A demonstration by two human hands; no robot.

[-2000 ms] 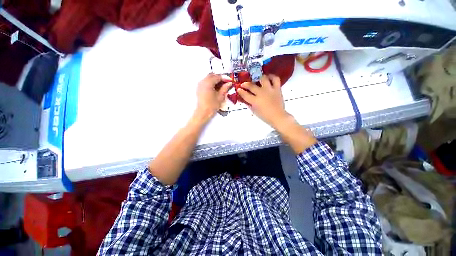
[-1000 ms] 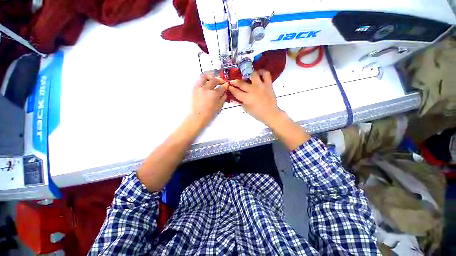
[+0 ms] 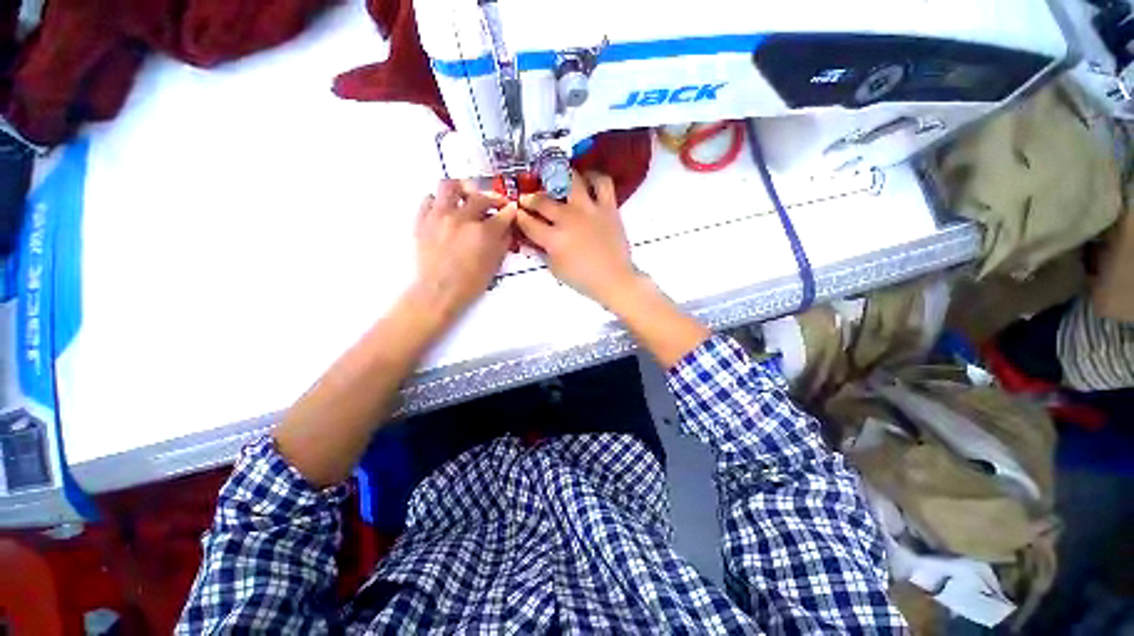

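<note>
A dark red garment piece lies under the head of the white JACK sewing machine. Part of it shows behind the needle area and a little between my fingertips. The presser foot is just beyond my fingertips. My left hand and my right hand meet fingertip to fingertip in front of it, both pinching the red cloth. The fingers hide most of the cloth at the needle, and I cannot tell whether a label is there.
Scissors with red-orange loops lie under the machine arm, with a dark blue strap to their right. Red cloth is heaped at the back left. Khaki garments are heaped at the right. Another person's arm shows at the right edge.
The view has shifted, so the machine and table sit further left in the picture. My fingertips have drawn together at the presser foot, and less red cloth shows between them.
</note>
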